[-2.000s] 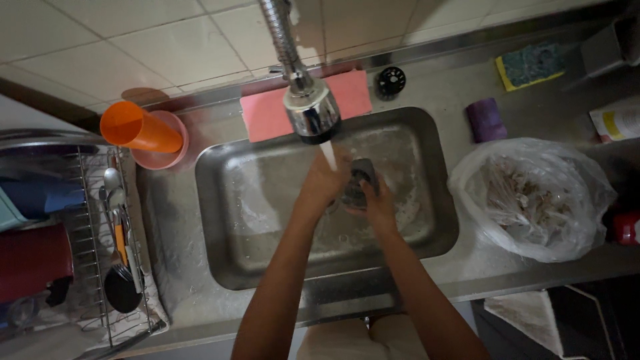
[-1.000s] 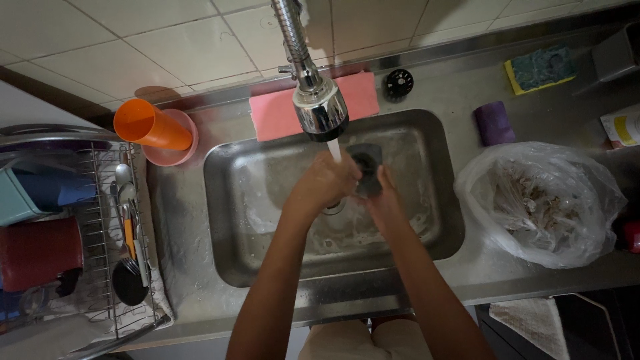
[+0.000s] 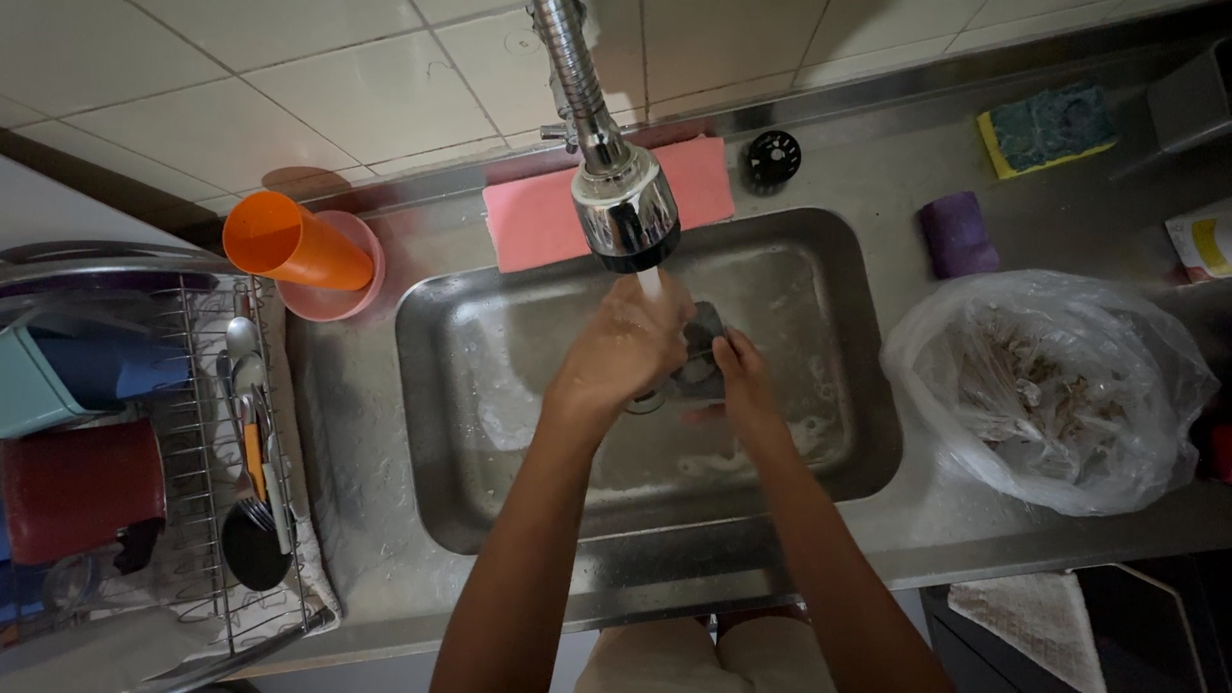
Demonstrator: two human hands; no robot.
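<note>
A stream of water runs from the chrome faucet head (image 3: 628, 207) over the stainless steel sink (image 3: 847, 289). My left hand (image 3: 626, 346) is under the stream, its fingers curled at the left side of a dark grey object (image 3: 703, 371); whether they grip it is hidden. My right hand (image 3: 751, 385) holds that object from the right, thumb on its near face. The object looks like a small container or part, but blur and the hands hide its exact shape. Beneath it, the drain (image 3: 645, 402) shows in part.
Behind the sink lie a pink cloth (image 3: 529, 226) and a black drain strainer (image 3: 773, 159). An orange cup (image 3: 308, 245) and dish rack (image 3: 197, 385) stand left. A plastic bag of scraps (image 3: 1049, 395), purple object (image 3: 959, 234) and sponge (image 3: 1047, 130) are right.
Both hands have stayed around the dark grey object at the water stream, while the object has shifted and turned between them.
</note>
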